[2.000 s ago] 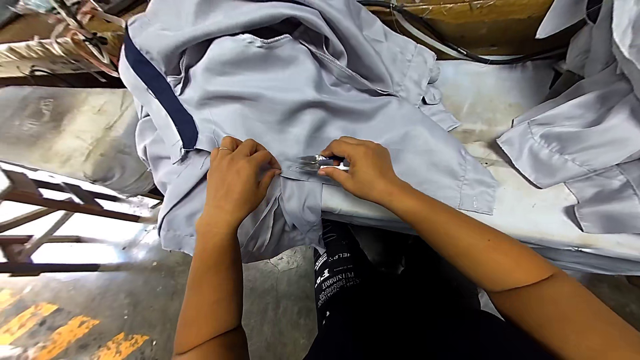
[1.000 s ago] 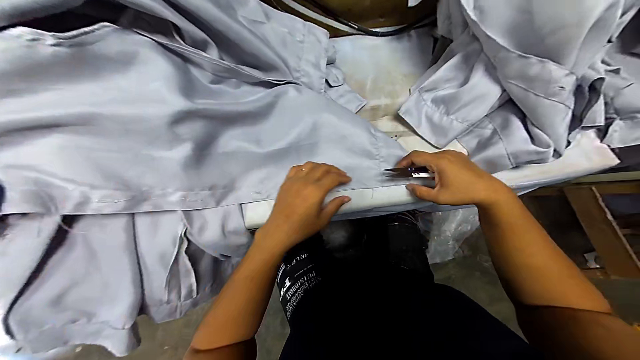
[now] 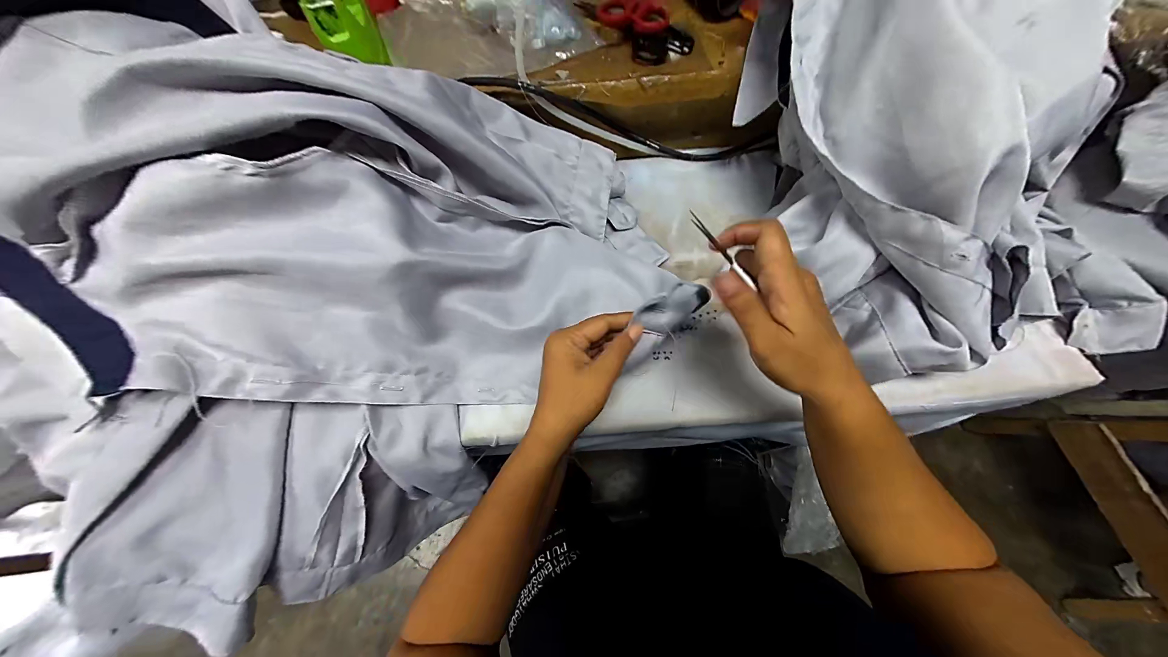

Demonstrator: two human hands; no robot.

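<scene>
A light grey garment (image 3: 365,265) with a dark navy strip (image 3: 68,319) is spread across the cloth-covered bench, its lower part hanging over the near edge. My left hand (image 3: 584,370) pinches the garment's right-hand corner, which is lifted and folded over. Small thread snips (image 3: 716,245) are in my right hand (image 3: 780,315), just right of that corner, with the blades pointing up and to the left, clear of the fabric. A loose thread hangs near the held corner. Buttonhole-like stitching runs along the garment's near edge.
More grey garments (image 3: 922,164) lie heaped at the right. Behind, a wooden ledge (image 3: 584,89) carries red-handled scissors (image 3: 632,16), a green plastic object (image 3: 347,27) and clear plastic bags. A black cable (image 3: 620,137) runs along it. Pale cloth (image 3: 712,388) covers the bench.
The snips were low at the garment's near edge one second ago; now they are raised away from it. My left hand now holds up the corner, which lay flat before. The view has shifted.
</scene>
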